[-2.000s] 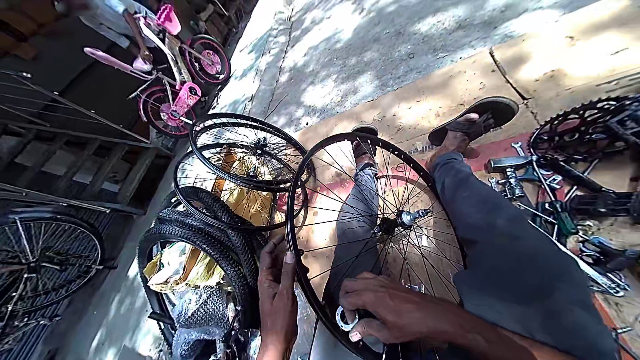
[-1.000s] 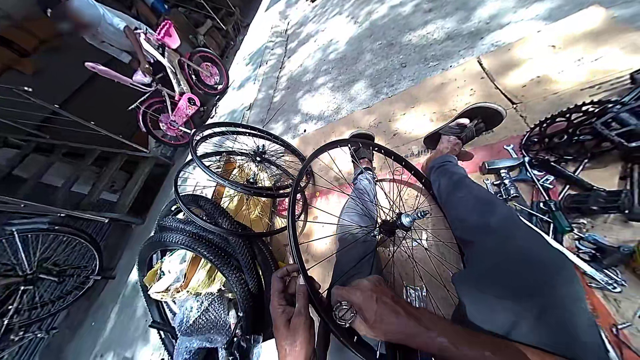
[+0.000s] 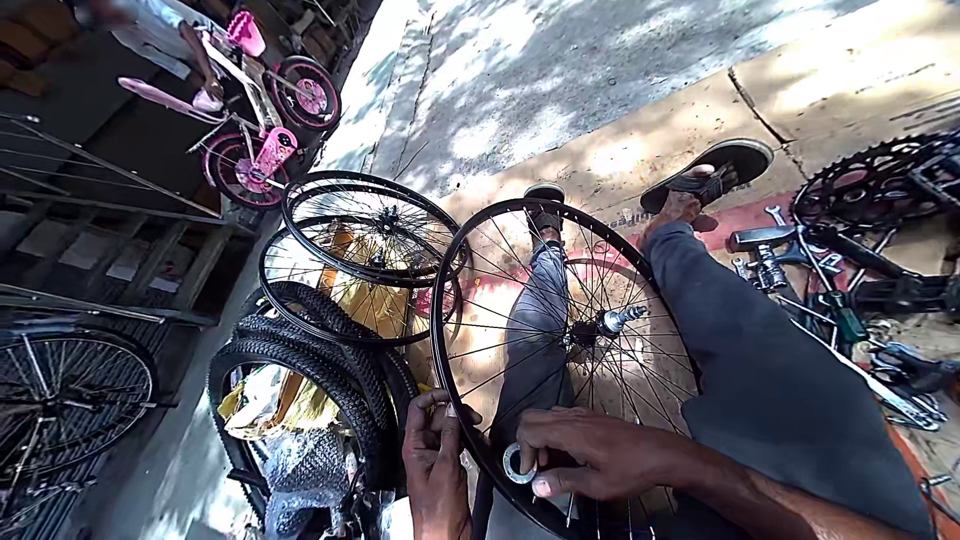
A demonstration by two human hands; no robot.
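Observation:
A black spoked bicycle wheel [image 3: 442, 315] stands tilted between my legs, its hub [image 3: 600, 326] and silvery axle end facing right. My left hand [image 3: 441, 457] grips the rim at its lower left, with thumb and fingers on the rim's edge. Inside the lower part of the wheel, my right hand [image 3: 600, 454] holds a round metal spoke wrench [image 3: 519, 463] between thumb and fingers, close to the rim. Whether the wrench sits on a spoke nipple cannot be told.
Bare spoked wheels [image 3: 375, 176] lie over black knobby tires [image 3: 315, 352] at left. Wrenches, a hammer [image 3: 761, 238] and chainrings [image 3: 847, 180] lie on cardboard at right. A person [image 3: 161, 34] is beside a pink children's bicycle [image 3: 255, 97]. Another bicycle wheel [image 3: 75, 397] stands at far left.
The round wrench has shifted along the lower rim with my right hand and now lies flatter to view. My left hand stays at the rim's lower left, its fingers in a changed pose.

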